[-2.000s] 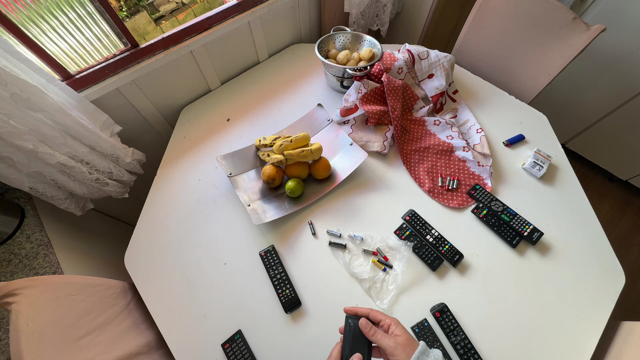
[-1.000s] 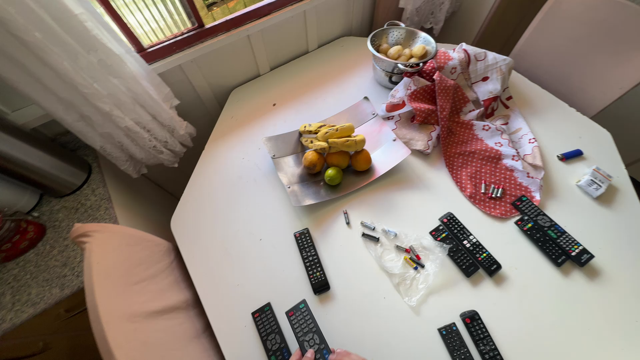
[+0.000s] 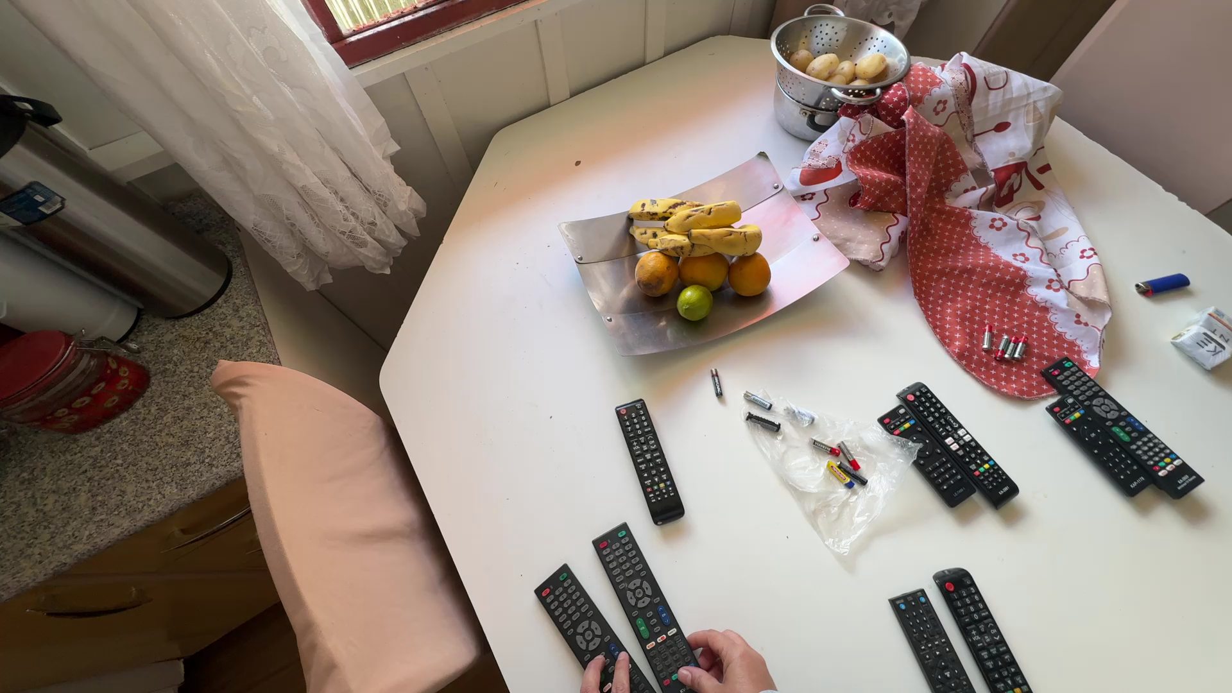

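Two black remote controls lie side by side at the table's near edge. My left hand [image 3: 606, 674] rests its fingertips on the lower end of the left remote [image 3: 585, 621]. The right remote [image 3: 635, 587] has my right hand [image 3: 722, 662] at its lower right side, thumb on its face and fingers curled by its edge. Above them lies a single remote [image 3: 650, 462]. A clear plastic bag [image 3: 833, 505] with several loose batteries [image 3: 839, 474] is to the upper right. Pairs of remotes lie at the right [image 3: 958, 445], far right [image 3: 1121, 428] and lower right [image 3: 980, 630].
A metal fruit tray [image 3: 645, 332] holds bananas, oranges and a lime. Behind it stand a colander [image 3: 839, 43] of potatoes and a red-and-white cloth [image 3: 962, 260] with batteries on it. A blue lighter [image 3: 1163, 284] is at right, a covered chair [image 3: 327, 520] at left.
Two seconds ago my hands held a dark remote near the table's front edge; now they are at two remotes lying side by side. The view has swung left.
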